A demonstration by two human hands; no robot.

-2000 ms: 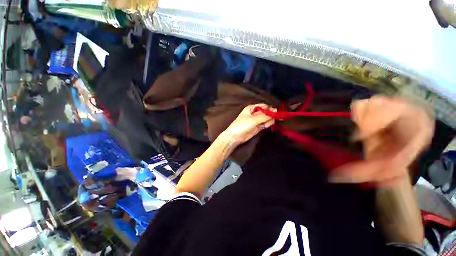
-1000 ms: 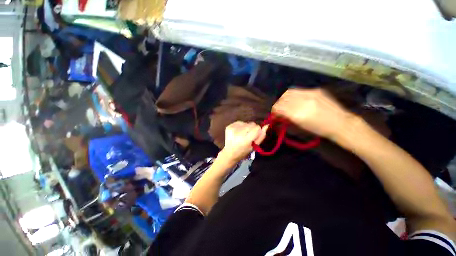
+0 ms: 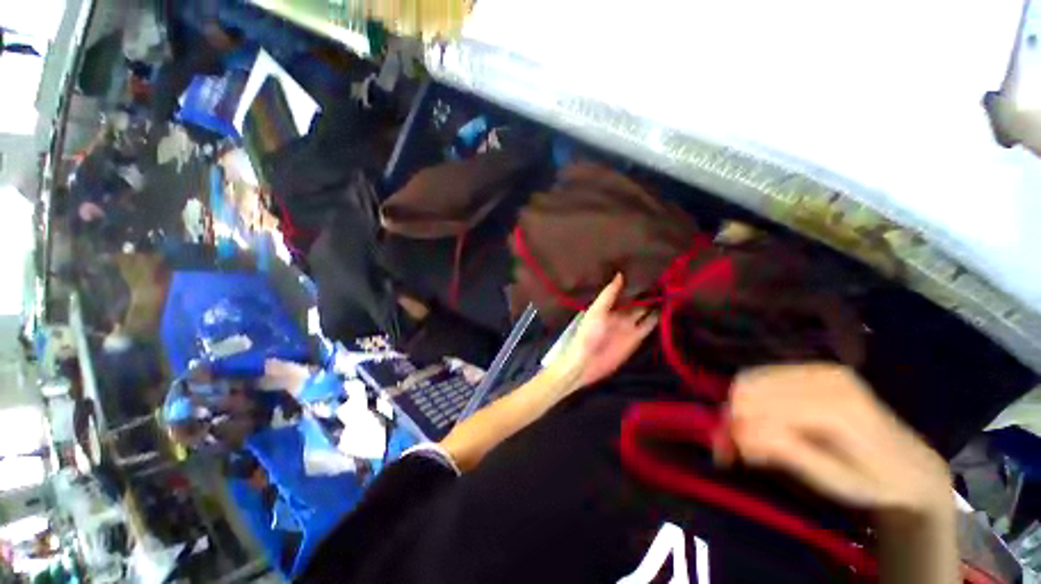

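A bundle of brown fabric [image 3: 594, 234] lies at my lap below the table edge. A red tie [image 3: 674, 439] crosses the bundle, meets at a red knot or crossing near its middle, and runs to my right hand. My left hand [image 3: 611, 342] rests against the near side of the bundle, fingers apart, near the knot; whether it pinches anything is unclear. My right hand [image 3: 816, 434] is blurred, closed on the red tie, nearer my body. The tie's far end is lost against my black shirt.
The white table [image 3: 731, 69] with its worn taped edge runs across the top. More brown-black pieces [image 3: 451, 205] with a thin red line hang left of the bundle. Blue plastic [image 3: 223, 319] and scraps lie on the floor at left. A dark object is on the table's far right.
My right hand has moved from beside my left hand down and right, drawing out the red tie. My left hand has opened and lies flatter by the bundle. The view has shifted.
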